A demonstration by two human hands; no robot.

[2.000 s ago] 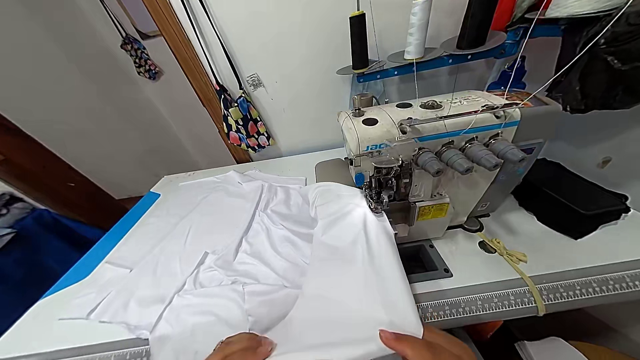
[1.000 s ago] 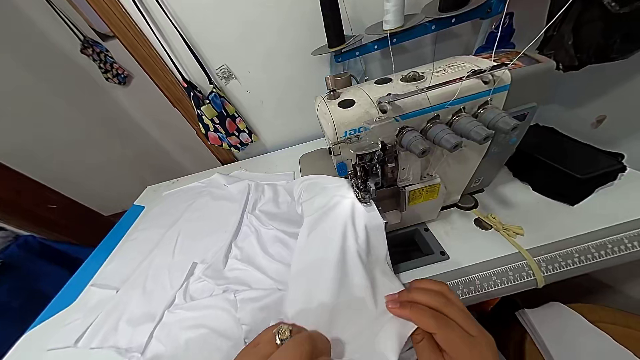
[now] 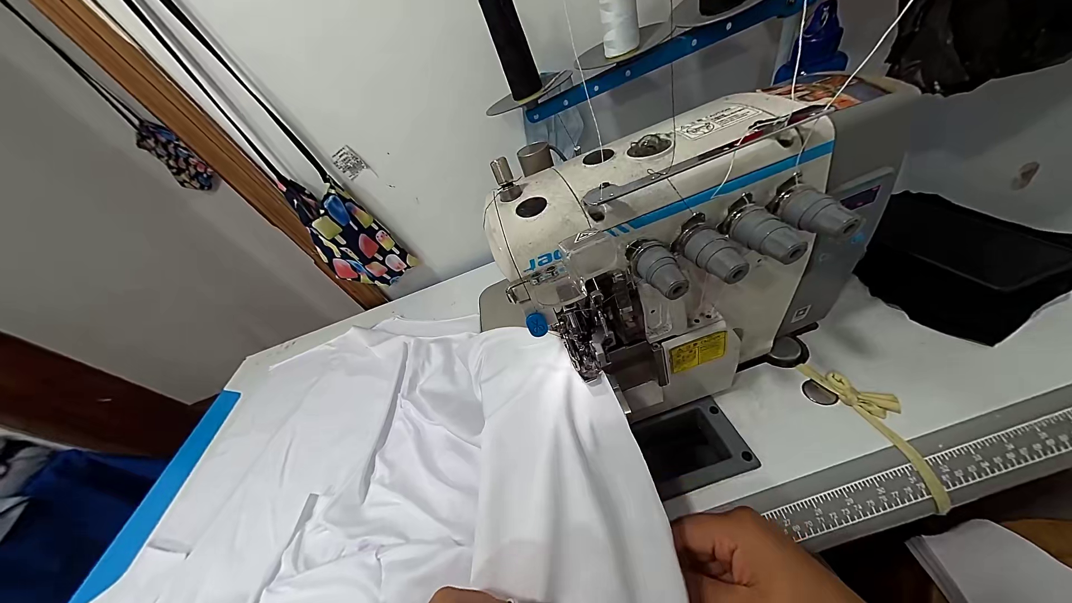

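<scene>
White fabric (image 3: 553, 469) lies spread over the left of the sewing table, its right edge running under the presser foot area (image 3: 590, 360) of a white and grey Jack overlock sewing machine (image 3: 670, 201). My right hand (image 3: 737, 557) is at the cloth's right edge near the table front, fingers curled and closed on that edge. Only a small part of my left hand (image 3: 469, 595) shows at the bottom of the view, against the fabric; its fingers are mostly cut off by the frame.
Thread cones (image 3: 511, 50) stand on a blue rack behind the machine. Folded black fabric (image 3: 963, 260) lies at the right. A yellow tied strip (image 3: 896, 435) crosses the ruler tape (image 3: 1005, 456) on the front edge. Patterned pouches (image 3: 343, 234) hang at the wall.
The view has shifted closer to the machine. My left hand, with a ring visible a second ago, is now mostly out of frame at the bottom. My right hand stays by the cloth's right edge.
</scene>
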